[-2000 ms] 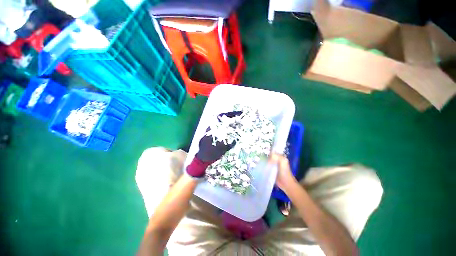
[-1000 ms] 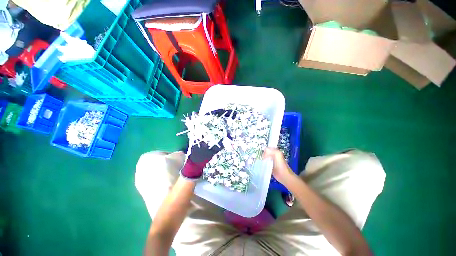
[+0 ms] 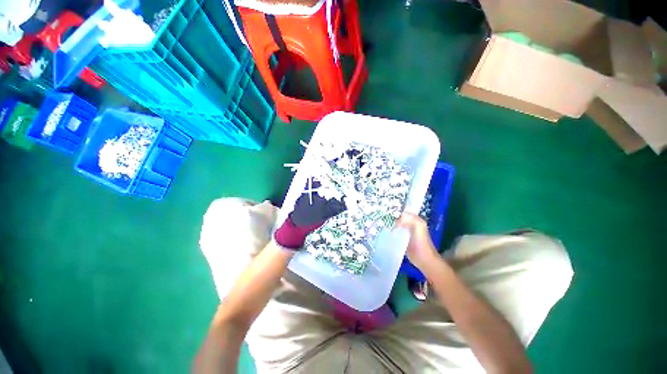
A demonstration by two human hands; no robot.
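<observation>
The white parts tray is tilted sideways above my lap and holds a heap of small white-and-green components. My gloved left hand, dark with a maroon cuff, is in the tray's left part and holds a fistful of the components, thin white ends sticking out past the left rim. Some of its fingers are hidden under the parts. My bare right hand grips the tray's right rim. A blue parts bin with parts in it stands partly hidden under the tray's right side.
A red plastic stool stands ahead, beside teal turnover crates. Blue bins with parts and a green parts bin are at left. An open cardboard carton is ahead right. A pink-purple stool shows beneath me.
My left hand with its fistful rose towards the tray's left rim, then moved slightly back over the heap. My right hand keeps its hold on the tray. The view has shifted a little.
</observation>
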